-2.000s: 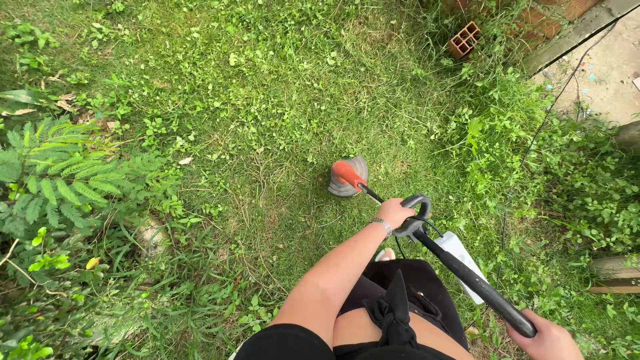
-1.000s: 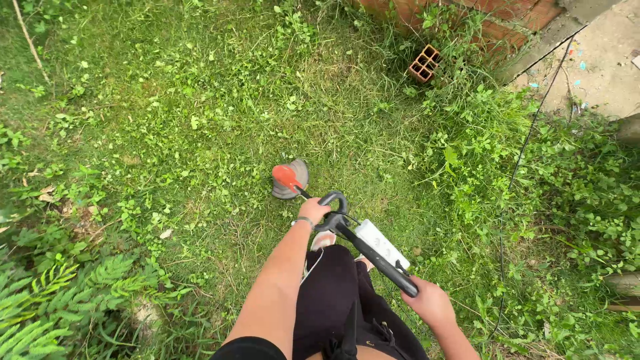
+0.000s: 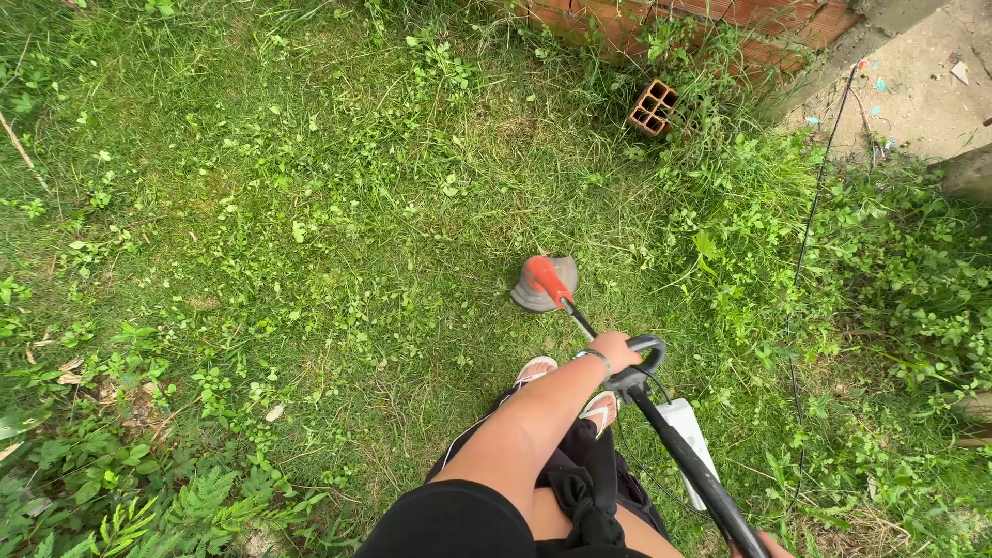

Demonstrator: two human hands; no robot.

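An electric string trimmer (image 3: 682, 442) slants from the lower right up to its orange head and grey guard (image 3: 546, 283), which sit over short grass near the middle. My left hand (image 3: 616, 353), with a bracelet at the wrist, is closed round the dark loop handle on the shaft. At the bottom edge my right hand (image 3: 763, 547) grips the rear end of the black tube, mostly cut off by the frame. A white box-like object (image 3: 686, 449) hangs beside the tube, with a thin black cable near it. The cutting line under the guard is not visible.
A hollow clay brick (image 3: 653, 108) lies in grass below a brick wall (image 3: 744, 27). Concrete ground (image 3: 922, 85) is at the upper right. A black cable (image 3: 806, 232) runs down through weeds on the right. Ferns (image 3: 194, 504) grow lower left; my sandalled feet (image 3: 601, 411) are close behind the trimmer head.
The trimmer head swung left relative to my feet, then back to the right. Both hands have kept their hold. The view has shifted, showing more of the brick wall.
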